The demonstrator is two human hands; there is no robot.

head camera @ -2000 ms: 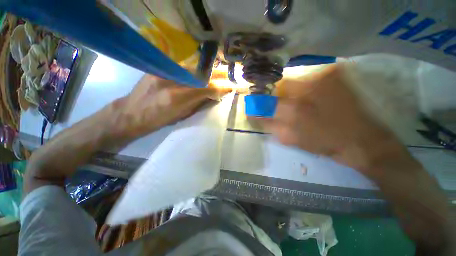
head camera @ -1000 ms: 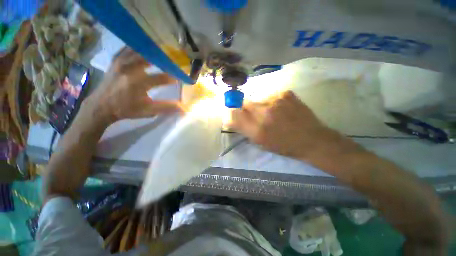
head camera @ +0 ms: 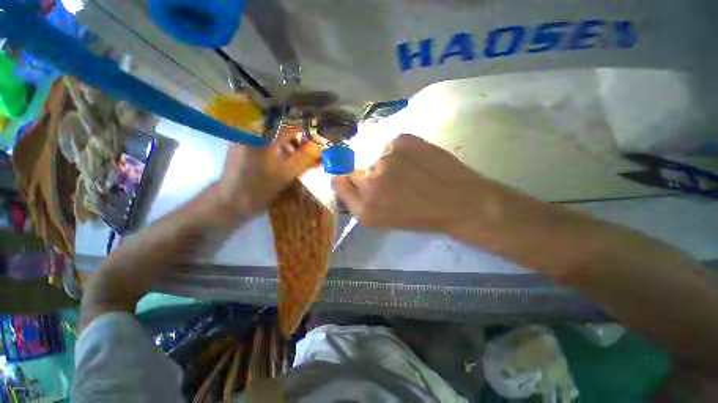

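A brown plush fabric piece [head camera: 303,244] hangs with its nubby side up from the needle area over the table's front edge, its tapered tip down. My left hand [head camera: 264,169] grips its upper end, left of the blue tension knob [head camera: 338,160]. My right hand [head camera: 417,189] is curled just right of the knob, with a thin pointed silver tool [head camera: 346,233] sticking out below its fingers. The presser foot and needle are hidden by the hands and glare. The white sewing machine head [head camera: 504,47] is above.
A smartphone [head camera: 130,181] lies left beside cream plush parts [head camera: 88,149]. A brown plush bundle [head camera: 43,181] hangs at the far left. Dark thread snips [head camera: 669,175] lie at the right. The blue bar [head camera: 142,90] crosses the upper left. The ruler-marked table edge [head camera: 441,294] runs in front.
The fabric piece now shows its brown pile instead of its white backing and hangs more upright. My left hand has moved in from the left to the needle area. The view has shifted.
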